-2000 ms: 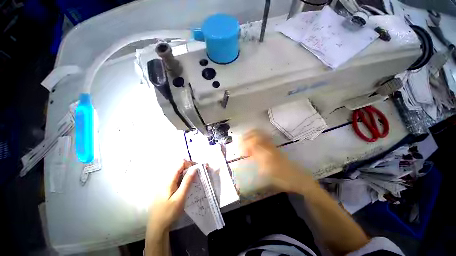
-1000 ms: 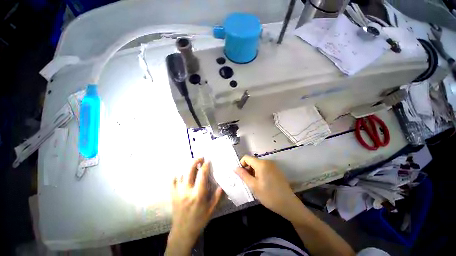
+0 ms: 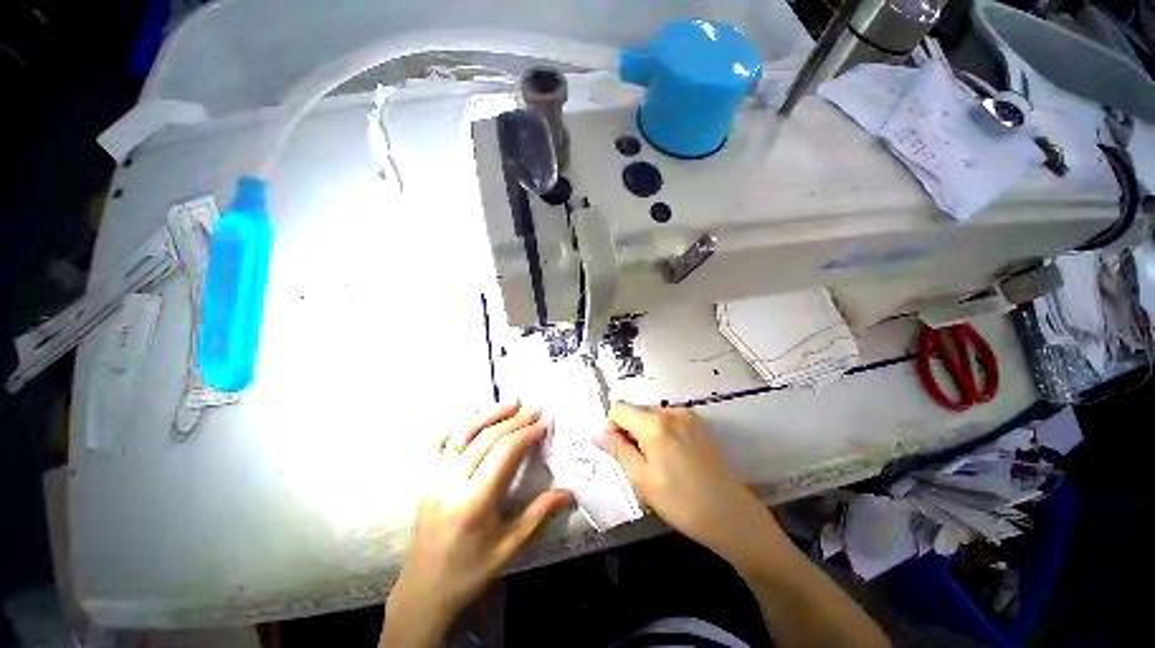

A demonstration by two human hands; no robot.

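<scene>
A small white cut fabric piece (image 3: pixel 600 487) lies on the bed in front of the presser foot and needle (image 3: pixel 621 344); its upper part is washed out by the lamp. My left hand (image 3: pixel 479 494) lies at its left with fingers spread, fingertips at the fabric's edge. My right hand (image 3: pixel 665 456) pinches its right edge between thumb and fingers. Whether the fabric is under the foot is too bright to tell. The off-white sewing machine head (image 3: pixel 811 228) stands across the table.
A stack of cut pieces (image 3: pixel 788 336) and red scissors (image 3: pixel 958 365) lie right on the bed. A blue bottle-shaped item (image 3: pixel 237 298) and pale strips (image 3: pixel 123 367) lie left. A blue cap (image 3: pixel 699 89) and papers (image 3: pixel 944 133) are on the machine. Offcuts (image 3: pixel 944 500) fill a blue bin, lower right.
My right hand has come from beside the needle to the fabric's right edge. My left hand no longer holds up a folded bundle and lies flat. The view has shifted, so the machine appears further right.
</scene>
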